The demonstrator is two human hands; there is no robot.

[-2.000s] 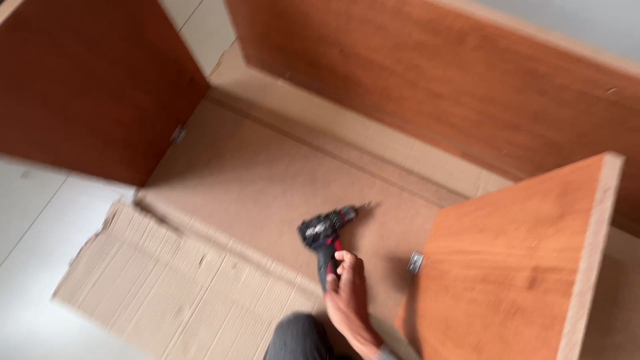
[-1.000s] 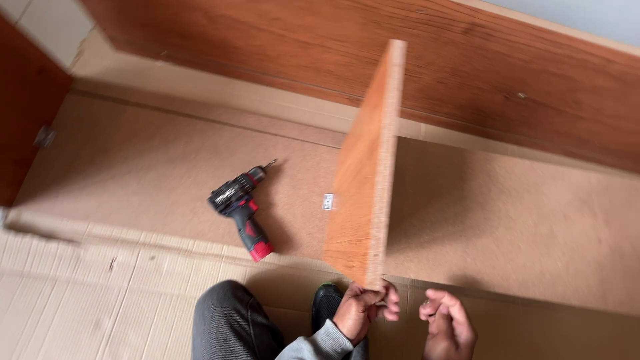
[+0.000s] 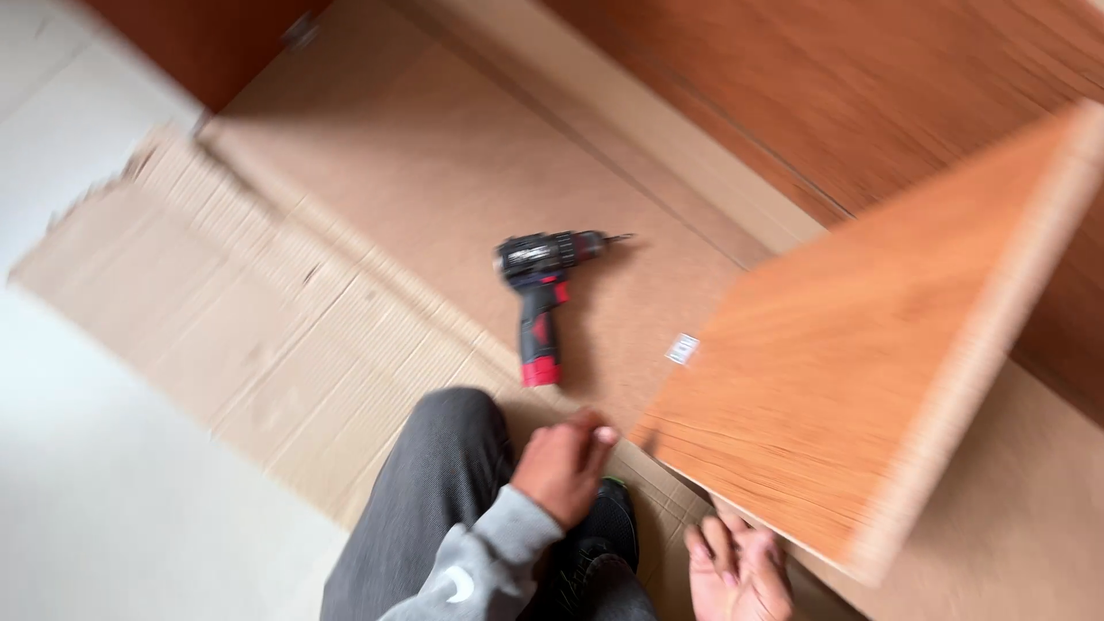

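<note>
A black and red cordless drill (image 3: 540,297) with a bit in its chuck lies on the brown backing board (image 3: 414,181). Just below its battery end is my left hand (image 3: 565,470), fingers curled together; whether something small is between them is unclear. My right hand (image 3: 742,565) is palm up with bent fingers, close against the lower edge of an upright wood-grain panel (image 3: 862,345); contact and any small item in it cannot be told. A small metal fitting (image 3: 682,348) sits at the foot of that panel, on the drill's side.
Another upright panel (image 3: 207,43) stands at the upper left, with a blurred metal fitting (image 3: 300,31) at its foot. A long wood-grain panel (image 3: 776,103) runs along the far side. Corrugated cardboard (image 3: 259,319) lies on the pale floor (image 3: 129,483). My knee (image 3: 440,466) is near the cardboard's edge.
A hand was on the drill two seconds ago; the drill now lies released. Since one second ago, my left hand has left the panel's lower edge, and my right hand has come close to it. The view has turned.
</note>
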